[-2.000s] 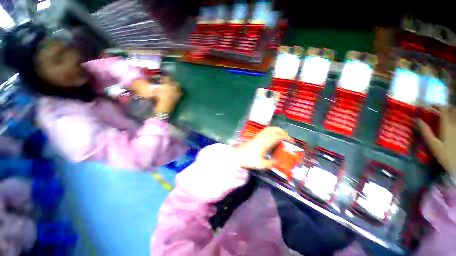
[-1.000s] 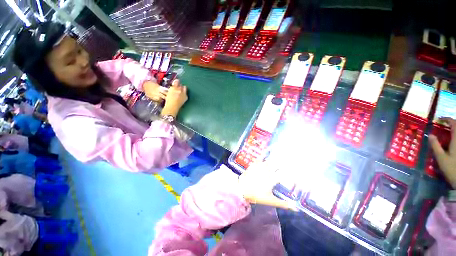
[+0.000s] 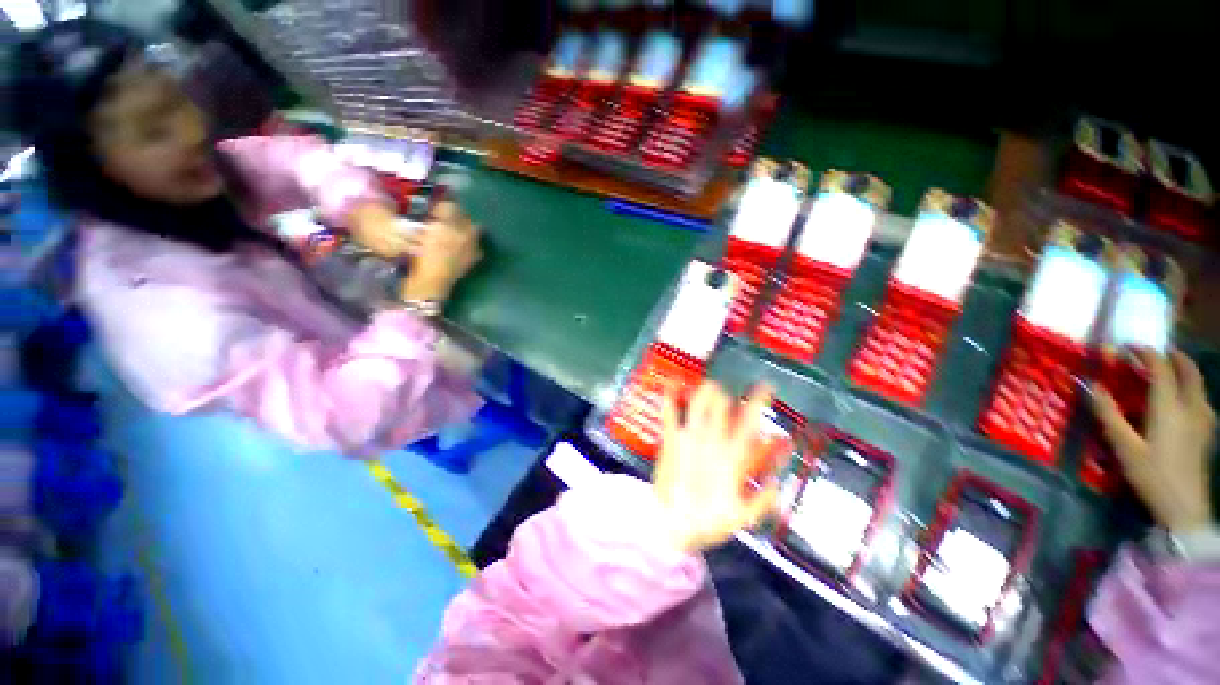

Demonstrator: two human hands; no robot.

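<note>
Open red flip phones with lit pale screens stand in a row in a clear plastic tray (image 3: 923, 435); one is the phone (image 3: 910, 341) near the middle. Another open phone (image 3: 676, 361) lies at the tray's left end. Face-down red-edged phones (image 3: 836, 509) lie in the near row. My left hand (image 3: 716, 462) is over the tray's near left part, fingers spread, partly covering the left-end phone and a red phone beside it. My right hand (image 3: 1164, 435) is at the rightmost open phone (image 3: 1131, 348), thumb and fingers around its keypad half. Motion blur hides key details.
A person in a pink coat (image 3: 268, 321) works at the left of the green bench (image 3: 549, 281). More open phones (image 3: 642, 107) stand on a brown board behind, with a blue pen (image 3: 656, 214). Small closed phones (image 3: 1137, 174) are at back right. Stacked trays (image 3: 361, 60) stand back left.
The bright glare at my left hand is gone. My left hand has shifted and its fingers are now spread. My right hand stays at the rightmost phone. The view has shifted slightly.
</note>
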